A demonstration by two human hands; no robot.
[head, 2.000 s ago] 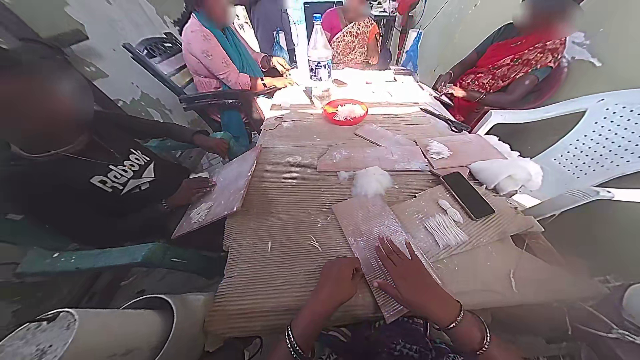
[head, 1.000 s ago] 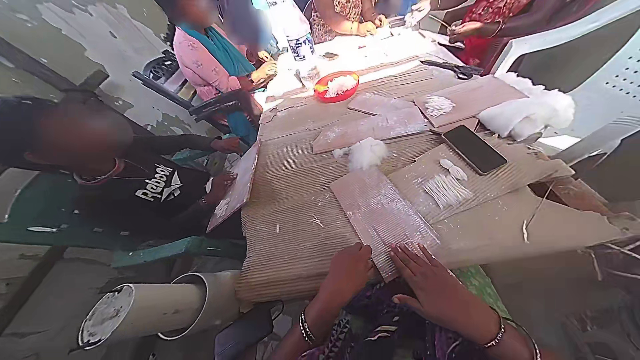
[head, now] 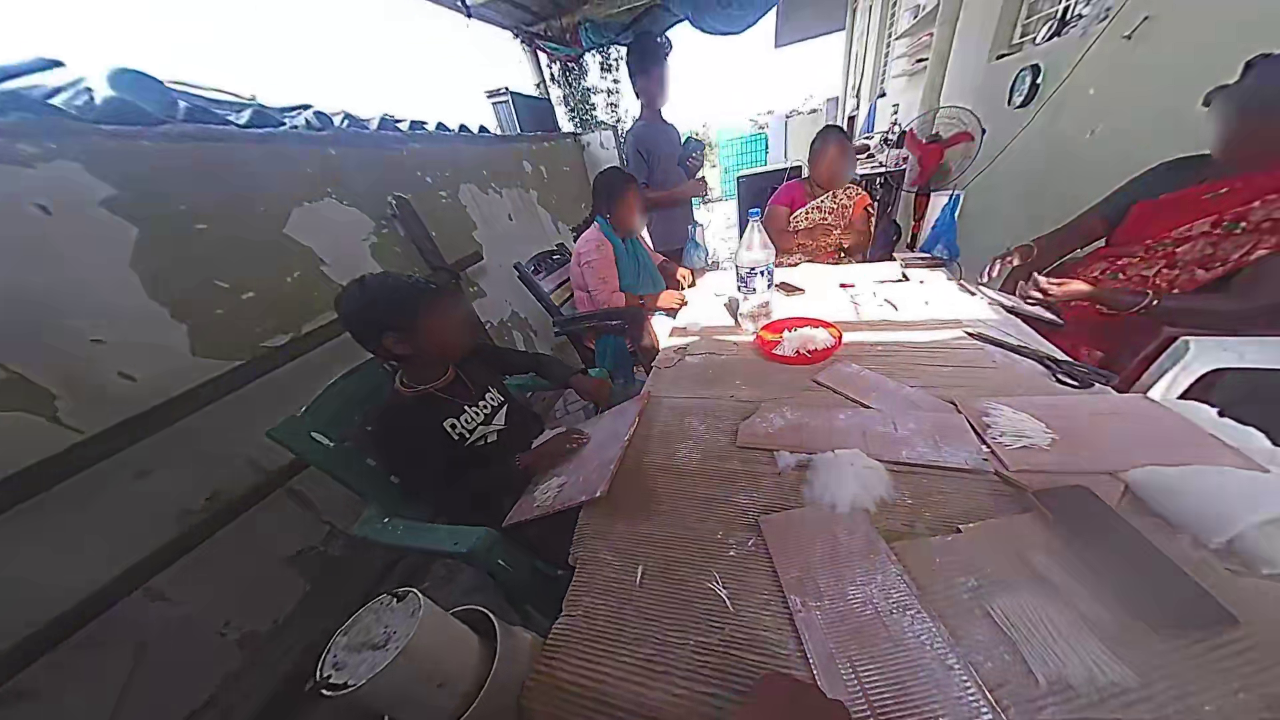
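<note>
At the bottom edge, a small blurred part of my left hand (head: 790,698) shows beside the near end of a ribbed board (head: 865,610) dusted with white; its fingers are hidden. My right hand is out of view. Loose white cotton (head: 848,482) lies just beyond the board. To the right, thin white cotton wicks (head: 1060,640) rest on a cardboard piece, with a dark phone (head: 1135,555), blurred, next to them. More wicks (head: 1018,426) lie on another board farther off. A few stray strands (head: 720,592) are on the corrugated cardboard table cover (head: 670,520).
A red bowl (head: 800,356) of wicks, a plastic bottle (head: 755,270) and scissors (head: 1070,372) stand or lie farther up the table. People sit on both sides and at the far end. White containers (head: 410,650) stand at lower left; white cotton (head: 1200,500) lies at right.
The view has tilted up strongly, so my right hand and most of my left, both at the ribbed board a second ago, are out of frame.
</note>
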